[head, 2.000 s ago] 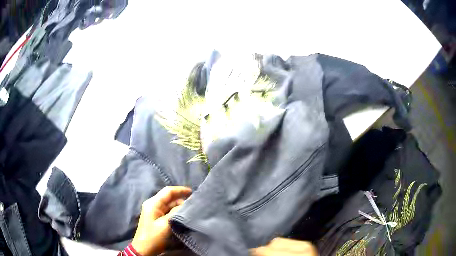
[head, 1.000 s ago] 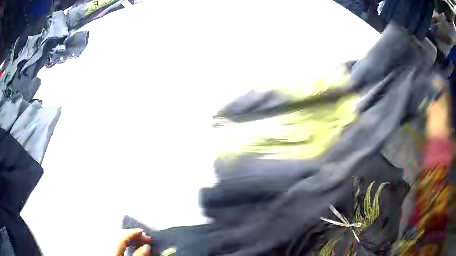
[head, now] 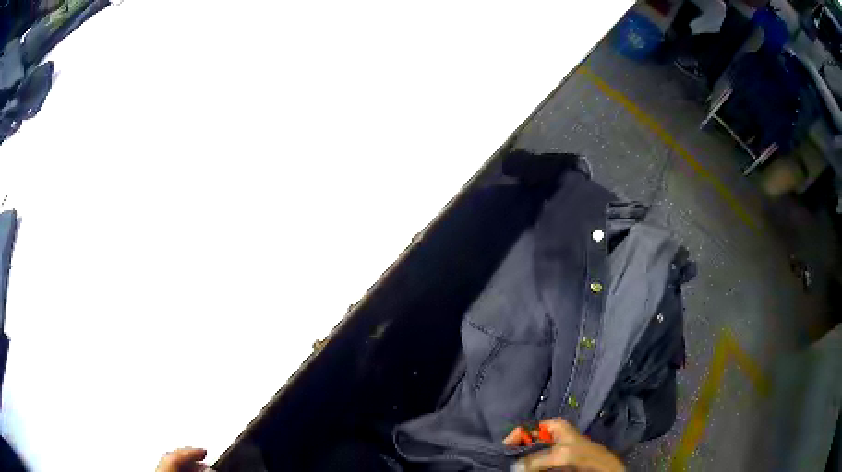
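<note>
A grey-black denim jacket [head: 522, 346] lies below the table's edge at the lower right. Its front placket [head: 591, 323] shows a row of small round buttons, one of them bright white. My right hand [head: 568, 454] is at the bottom of the picture over the jacket's lower part, closed around orange-red thread snips [head: 534, 433]. The snips' tips are not clear. My left hand [head: 183, 459] is at the bottom edge by the table's edge, mostly cut off. What it holds, if anything, cannot be seen.
The white table [head: 231, 184] has a long edge running diagonally down to the lower left. Dark garments [head: 26, 78] lie at its far left. Grey floor [head: 637, 157] with yellow lines [head: 683, 147] is at the right, with a blue round object [head: 637, 35] and a metal-legged seat [head: 752, 115] beyond.
The jacket with yellow-green wings has swept right off the table and is no longer seen there. The view has turned right. A buttoned jacket front now shows, with my right hand and the snips over it.
</note>
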